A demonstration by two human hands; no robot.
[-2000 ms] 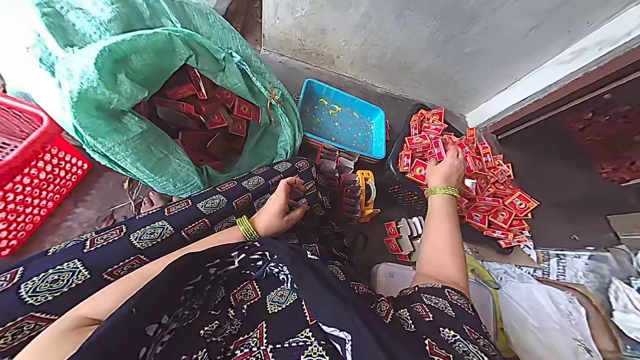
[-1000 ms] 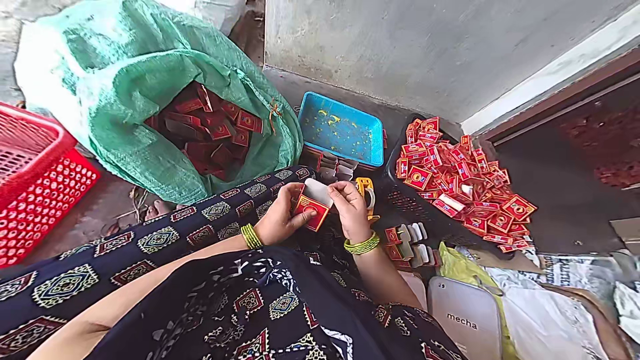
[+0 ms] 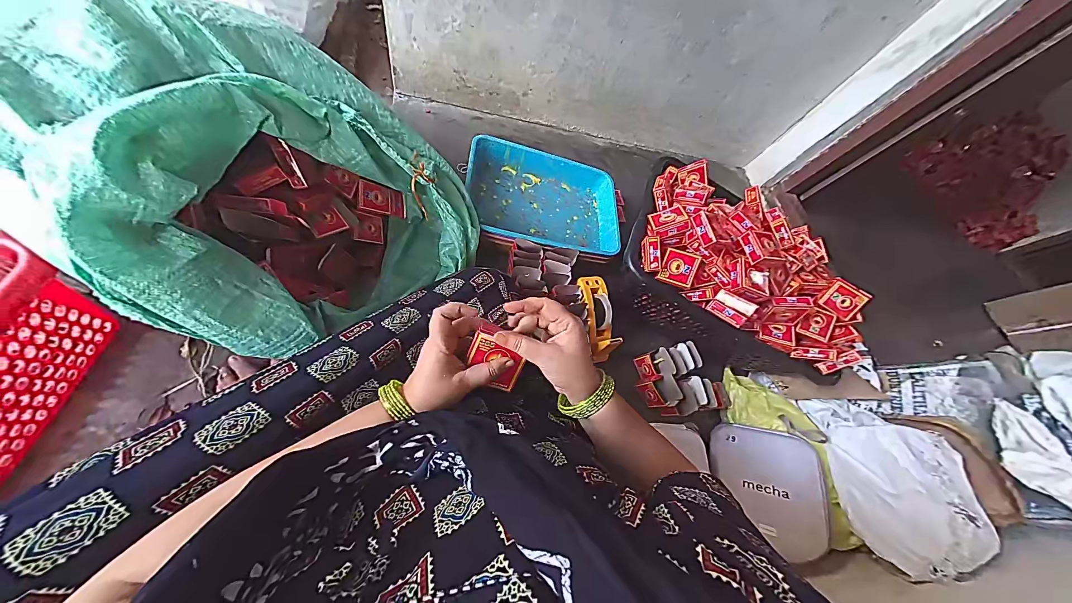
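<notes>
A small red printed cardboard box (image 3: 499, 358) is between my hands above my lap. My left hand (image 3: 450, 356) grips it, with the thumb across its front. My right hand (image 3: 557, 343) has its fingers at the box's top edge, partly hiding it. Beyond my hands, small open boxes (image 3: 540, 266) stand in rows beside a yellow tape dispenser (image 3: 596, 318). More upright small boxes (image 3: 677, 381) stand to the right of my right hand. A heap of red printed boxes (image 3: 754, 268) fills and overflows a black plastic basket (image 3: 670, 314).
A green woven sack (image 3: 159, 276) holding many red boxes stands at left, near a red plastic basket (image 3: 59, 360). A blue tray (image 3: 544, 197) with yellow bits lies by the wall (image 3: 636, 75). A grey container (image 3: 770, 490) and a white plastic bag (image 3: 904, 494) lie at right.
My right hand has come from the heap to my left hand above my lap. The box between my hands showed a raised pale flap a second ago; now its red printed face shows.
</notes>
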